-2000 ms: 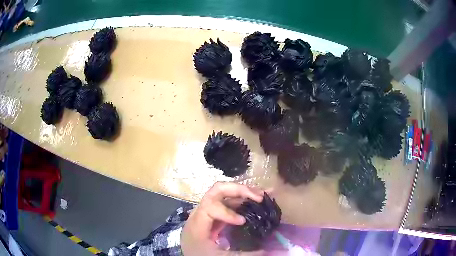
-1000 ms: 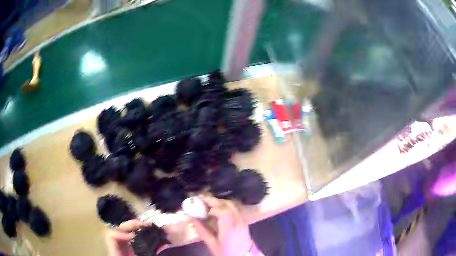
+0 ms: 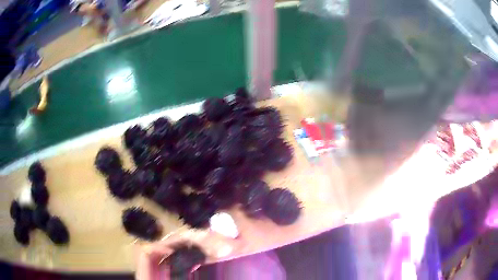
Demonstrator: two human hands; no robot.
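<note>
A black spiky piece (image 3: pixel 187 259) is at the bottom of the view, below the bench's near edge. My left hand (image 3: pixel 148 261) is beside it with its fingers around it; the hand is blurred and cut off by the lower edge. A small white rounded bottle (image 3: pixel 224 224) shows near the front edge of the bench, against the pile of black spiky pieces (image 3: pixel 218 147). A blurred pinkish shape, likely my right hand (image 3: pixel 254 268), lies below the bottle at the lower edge. Its fingers cannot be made out, and no grip on the bottle is visible.
A smaller group of black pieces (image 3: pixel 39 216) is at the left; a single one (image 3: pixel 141 223) lies in front of the pile. A red and blue packet (image 3: pixel 321 134) lies right of the pile. Behind are a grey post (image 3: pixel 262 49) and green belt (image 3: pixel 180 65) carrying a tan-yellow part (image 3: pixel 43 95).
The view has swung right, then slightly back. My right hand, earlier around the white bottle, has dropped lower and blurred. The black piece in my left hand has moved slightly right in view.
</note>
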